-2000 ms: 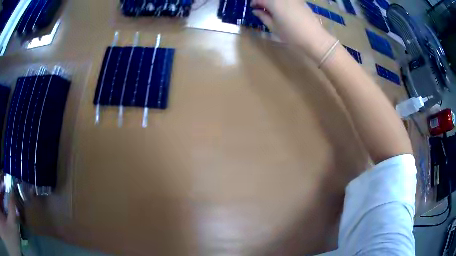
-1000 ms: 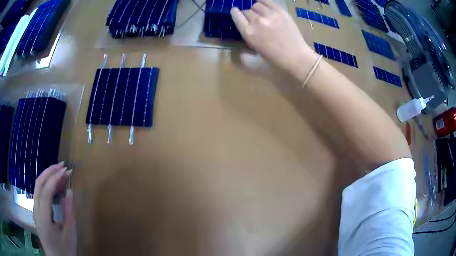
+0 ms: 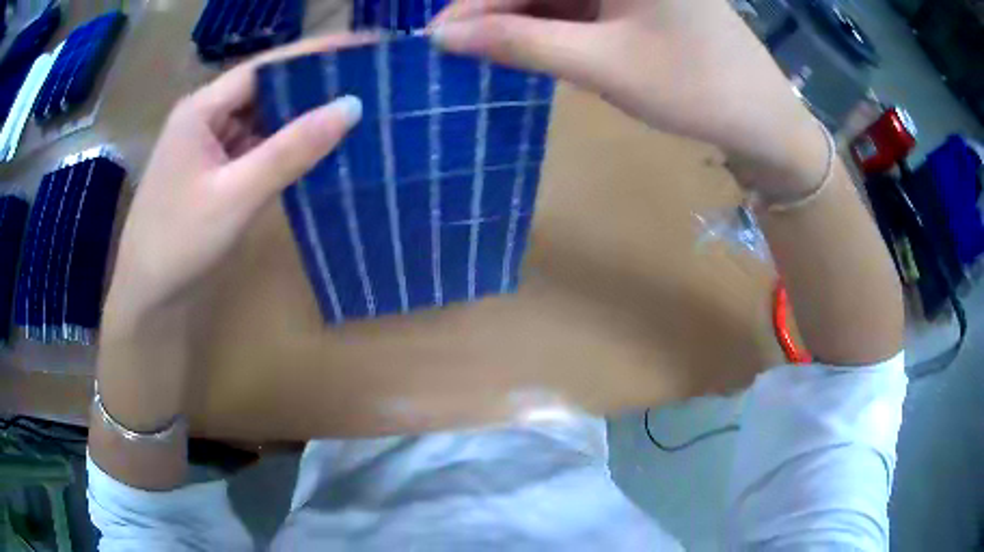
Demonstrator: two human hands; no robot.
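Note:
A bright blue solar cell (image 3: pixel 415 205) with pale lines along it is held up above the brown tabletop. My left hand (image 3: pixel 221 162) grips its upper left corner, with the thumb on the face and the other fingers behind, hidden. My right hand (image 3: pixel 647 65) holds its top edge with thumb and fingertips. The cell's lower edge is free and tilts towards me. Whether it is one cell or several held together, I cannot tell.
A thick stack of tabbed cells (image 3: pixel 67 248) lies at the left, with more stacks at the far side. Ribbon offcuts (image 3: pixel 734 232) and an orange scissors handle (image 3: pixel 788 323) lie by my right forearm. A red container (image 3: pixel 883 140) is at the far right.
Both hands have come together in front of me and now hold a blue cell. The right hand has left the far stack. The tabbed cell seen on the table before is not visible now.

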